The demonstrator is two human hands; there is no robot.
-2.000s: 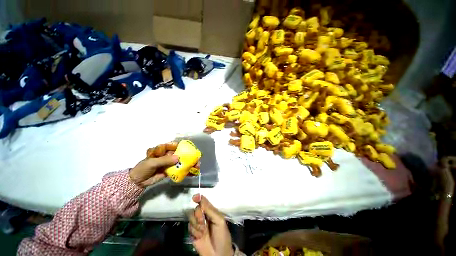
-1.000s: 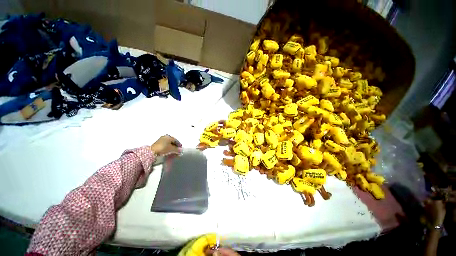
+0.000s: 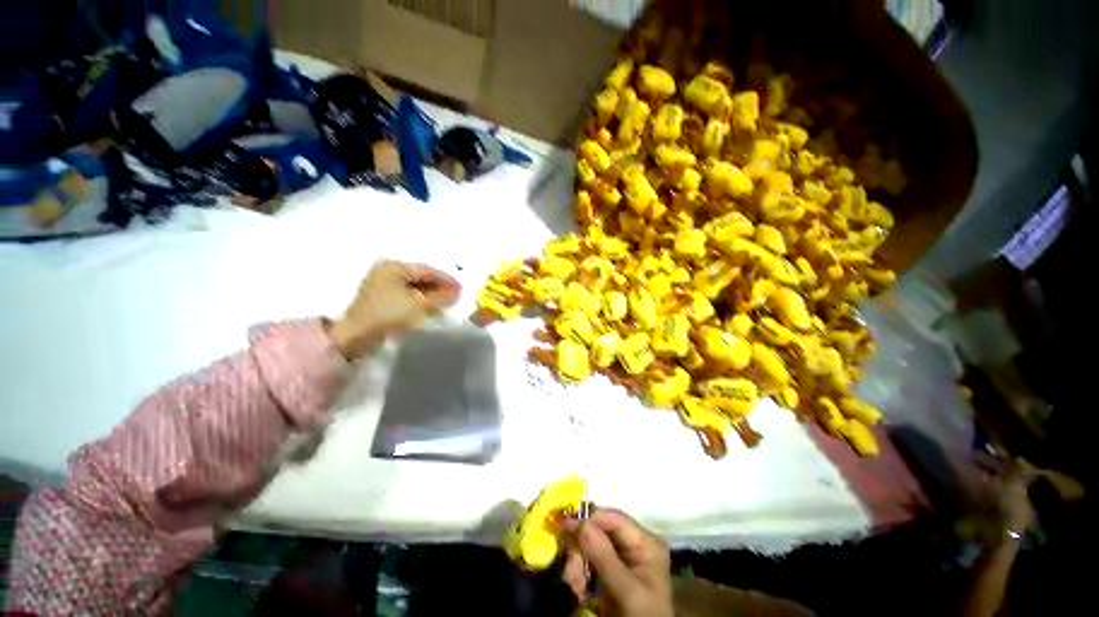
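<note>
My right hand (image 3: 624, 562), at the table's front edge, pinches a yellow plush toy (image 3: 547, 523) by its top end, with a small shiny silver piece at the fingertips. The toy is blurred. My left hand (image 3: 392, 304) is over the cloth just above the far edge of a stack of grey, shiny clear bags (image 3: 442, 392). Its fingertips are drawn together; whether they hold anything thin cannot be seen. Thin loose pieces (image 3: 554, 392) lie right of the stack.
A big pile of yellow toys (image 3: 723, 277) spills from a tipped brown carton (image 3: 934, 157) at the right. Blue plush toys (image 3: 199, 106) are heaped at the far left. A cardboard box (image 3: 536, 72) stands behind. Another person's hand (image 3: 1006, 512) shows at the right.
The toy has passed from my left hand to my right. My left hand has moved to the bag stack's far edge. My right hand and the toy have since risen further into view.
</note>
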